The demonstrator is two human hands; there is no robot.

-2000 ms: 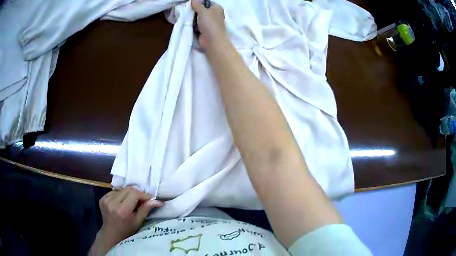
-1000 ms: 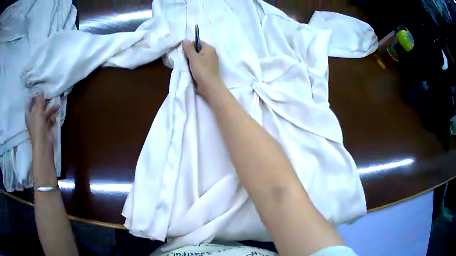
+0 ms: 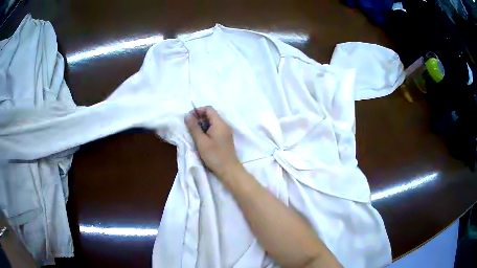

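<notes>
An off-white blouse [image 3: 235, 73] lies spread front up, with its V neckline at the top and its twist front [image 3: 278, 153] at the centre. My right hand [image 3: 214, 144] is closed around dark thread snips [image 3: 203, 124], over the blouse's left side near the armhole; their tip points up. The left sleeve [image 3: 104, 125] is stretched straight out to the picture's left edge, slightly blurred. My left wrist and forearm show at the lower left edge; the hand itself is cut off. The hem is out of the picture at the bottom.
Other off-white garments [image 3: 47, 193] lie at the left, partly under the stretched sleeve. The glossy brown table [image 3: 115, 183] shows around the blouse. A yellow-green-lidded bottle [image 3: 434, 69], dark cloth and blue cloth [image 3: 374, 9] are at the right. A white surface [image 3: 434, 251] is at lower right.
My left hand has gone from the hem to the sleeve end, then out past the left edge. The sleeve is now pulled straight. The blouse appears lower in view; the right hand still holds the snips.
</notes>
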